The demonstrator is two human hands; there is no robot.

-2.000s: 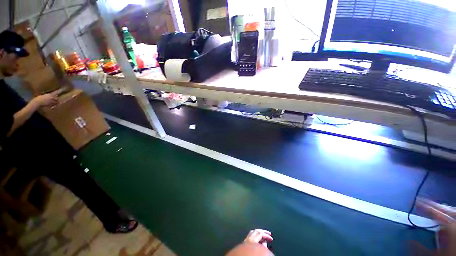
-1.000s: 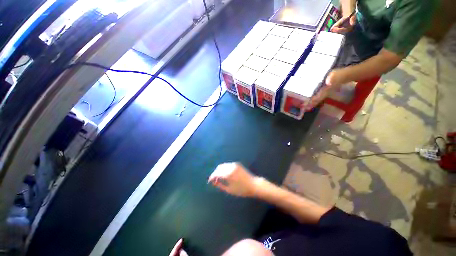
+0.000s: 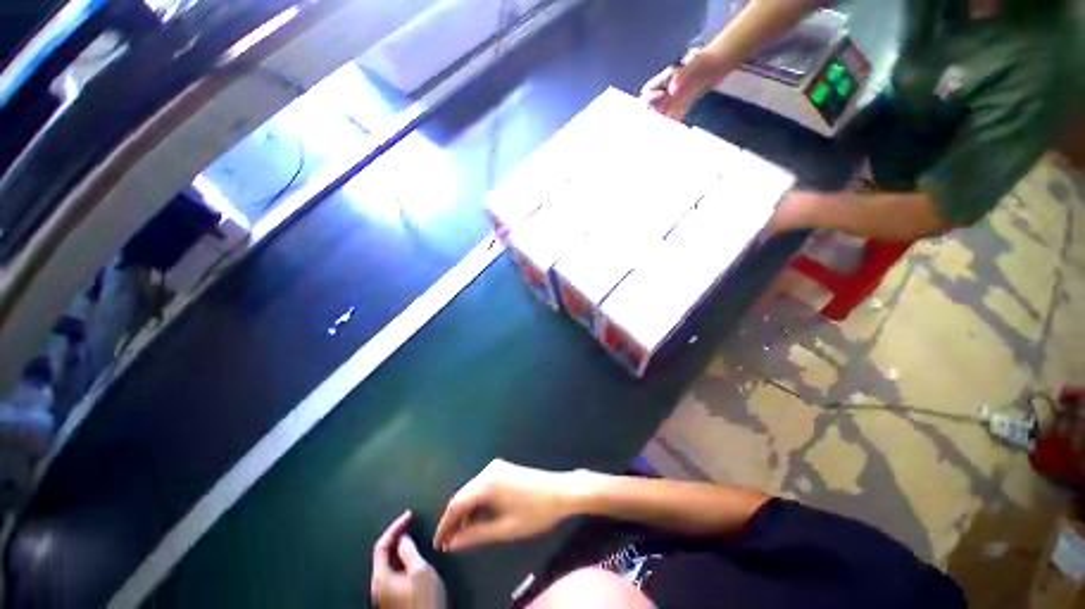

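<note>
A block of product boxes (image 3: 631, 220), white faces up and red printed ends towards me, sits on the green work surface (image 3: 357, 476), its left corner at the pale strip. Another person's hands are at its far and right sides. My right hand (image 3: 506, 506) is over the green surface, fingers curled and apart, holding nothing. My left hand (image 3: 407, 571) is beside it at the bottom edge, partly cut off, with thumb and fingers apart and nothing seen in it. Both hands are well short of the boxes.
A black conveyor belt (image 3: 238, 369) with small white scraps runs along the left, beyond a pale strip (image 3: 321, 405). A digital scale (image 3: 833, 89) with green digits stands behind the boxes. A person in green stands at right by a red stool (image 3: 851, 280). A power strip (image 3: 1009, 425) lies on the floor.
The box block has moved nearer to me and its rows are now together. The other person's hands have shifted around it. My right hand has come down and left, and more of my left hand shows.
</note>
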